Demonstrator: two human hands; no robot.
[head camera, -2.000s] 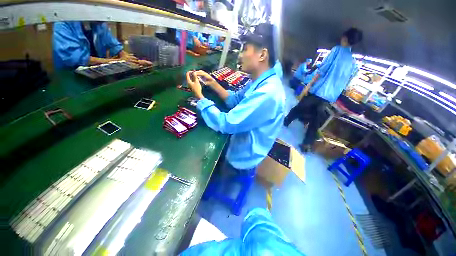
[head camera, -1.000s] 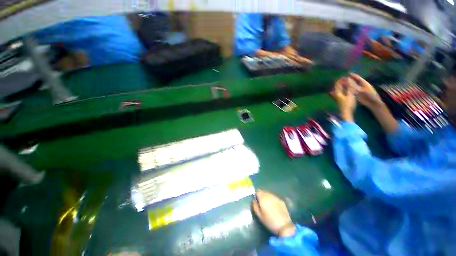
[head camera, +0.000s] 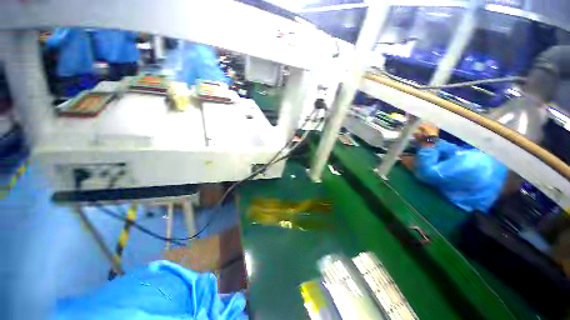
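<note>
The white adhesive sticker strips (head camera: 382, 284) lie on the green bench mat at the bottom, cut off by the picture's edge. A shiny release liner sheet (head camera: 349, 294) lies beside them, with a yellow tape piece (head camera: 312, 295) at its end. Translucent amber-gold polyimide tape (head camera: 290, 212) lies flat farther along the mat, blurred. My blue left sleeve shows at the bottom left, but no hand of mine is in the picture.
A large white bench machine (head camera: 156, 128) with reddish-brown fixture plates (head camera: 87, 104) stands at left, black cables hanging from it. White shelf posts (head camera: 344, 94) rise from the bench. Another worker's blue sleeve (head camera: 462, 175) and black trays (head camera: 512, 253) are at right. A small red frame (head camera: 419, 235) lies nearby.
The view has swung left to the machine. The strips now show at the bottom edge. My right hand, seen near the yellow tape a second ago, is out of view.
</note>
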